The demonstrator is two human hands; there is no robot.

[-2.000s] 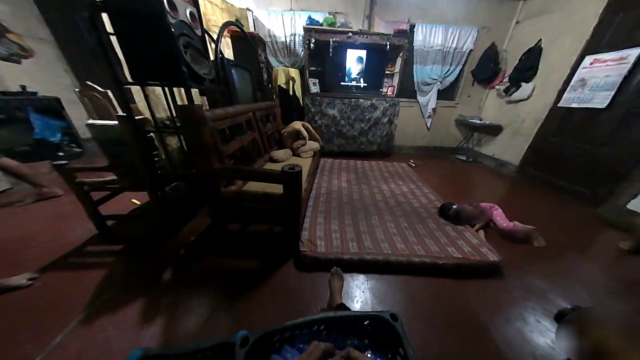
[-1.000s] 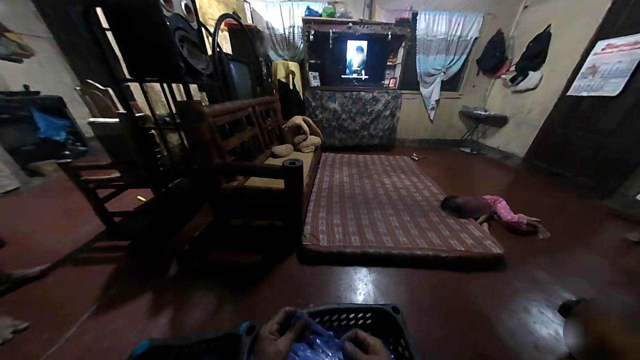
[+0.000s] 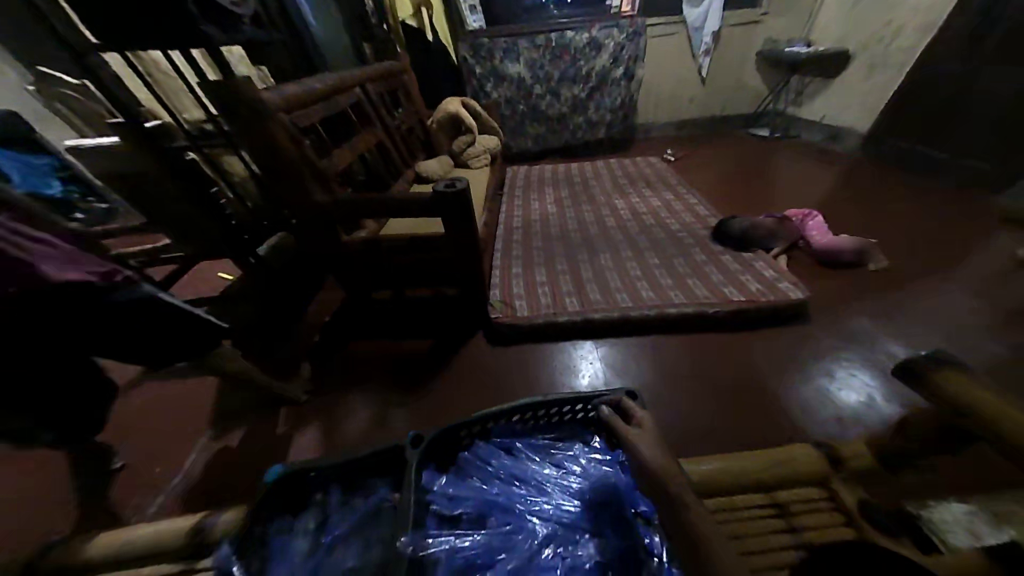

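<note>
My right hand [image 3: 632, 428] grips the far right rim of a dark perforated plastic basket [image 3: 512, 416], its fingers over the edge. Many shiny blue plastic packets [image 3: 544, 504] fill this basket. Against its left side stands a second dark basket [image 3: 344, 464] with similar blue plastic [image 3: 328, 524] inside, dimly lit. Both baskets rest on or by a bamboo bench [image 3: 760, 472]. My left hand does not show in this view.
A striped mattress [image 3: 600, 240] lies on the red floor, with a person [image 3: 824, 240] lying at its right edge. A wooden bench [image 3: 456, 232] holds a stuffed toy [image 3: 468, 132]. At the left, another person's legs [image 3: 240, 372] show. A small stand [image 3: 800, 64] is at the back.
Both hands were over the basket with blue plastic between them; now only the right shows, at the rim. A person has come into view at the left. The view has tilted down.
</note>
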